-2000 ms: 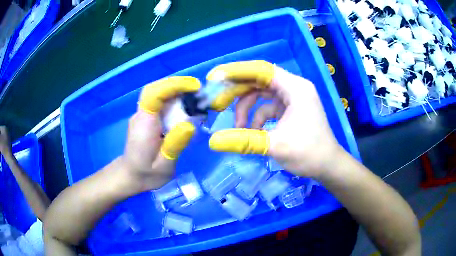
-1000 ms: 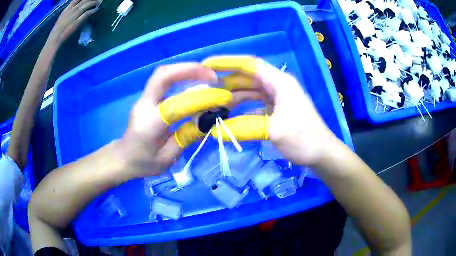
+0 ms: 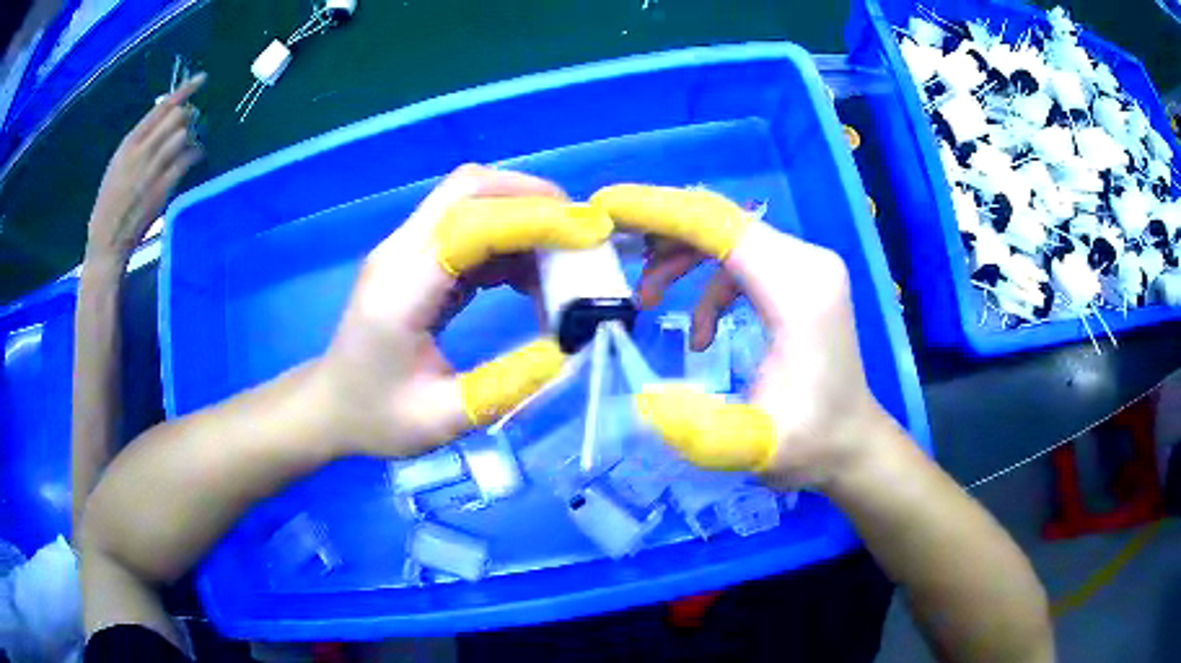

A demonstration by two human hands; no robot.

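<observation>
A wired unit (image 3: 585,285) with a white body and a black end is held above the blue work bin (image 3: 829,518), black end toward me, its white leads hanging down. My left hand (image 3: 402,311) grips it with yellow-cotted finger on top and thumb near the black end. My right hand (image 3: 790,337) has its yellow-cotted index fingertip at the unit's top; its thumb is apart, beside the leads. Whether a clear housing is around the body cannot be told. Loose clear housings (image 3: 449,550) lie in the bin below.
A blue unit bin (image 3: 952,279) heaped with white-and-black units stands at right. A green conveyor (image 3: 427,52) beyond carries a few units (image 3: 269,62). Another person's arm (image 3: 101,311) reaches over it at left. Yellow rolled cots (image 3: 851,136) sit between the bins. A red stool (image 3: 1101,479) stands lower right.
The unit has turned so its white body shows, and my right thumb has moved down and away from the black end. The other person's hand has moved lower. Units on the conveyor have shifted left.
</observation>
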